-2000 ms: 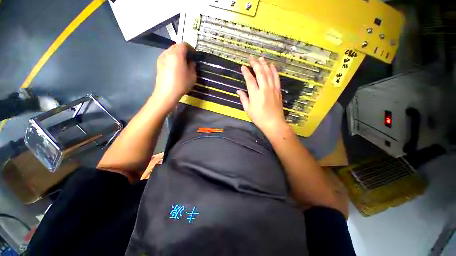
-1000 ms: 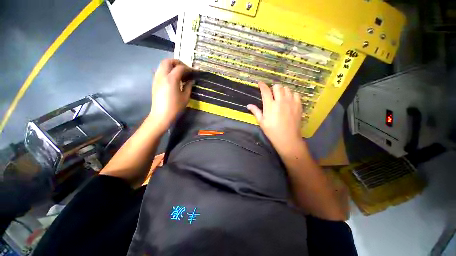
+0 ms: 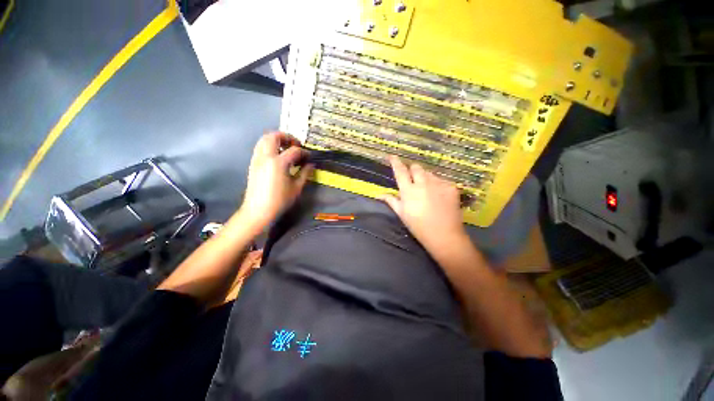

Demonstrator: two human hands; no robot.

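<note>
The yellow loading plate (image 3: 501, 48) lies tilted in front of me, its near edge at my apron. Most of its slots (image 3: 407, 102) show silvery-grey. A black zipper strip (image 3: 352, 166) with a thin pale line lies along the nearest slots, perhaps more than one. My left hand (image 3: 275, 176) pinches the left end of the black strip at the plate's left edge. My right hand (image 3: 427, 202) has its fingertips on the strip's right part, thumb near the plate's front edge. The strip's right end is hidden under this hand.
A pale control box (image 3: 599, 192) with a red display stands at the right. A second yellow plate (image 3: 603, 301) lies below it. A metal-frame stool (image 3: 125, 205) stands at the left. A white surface (image 3: 235, 39) is beyond the plate's left corner. Another person's dark-clothed limb (image 3: 70, 294) shows at lower left.
Black strips have come off the middle slots, which now show silvery. Both hands have moved down toward the plate's near edge. The other person's limb at the left has moved.
</note>
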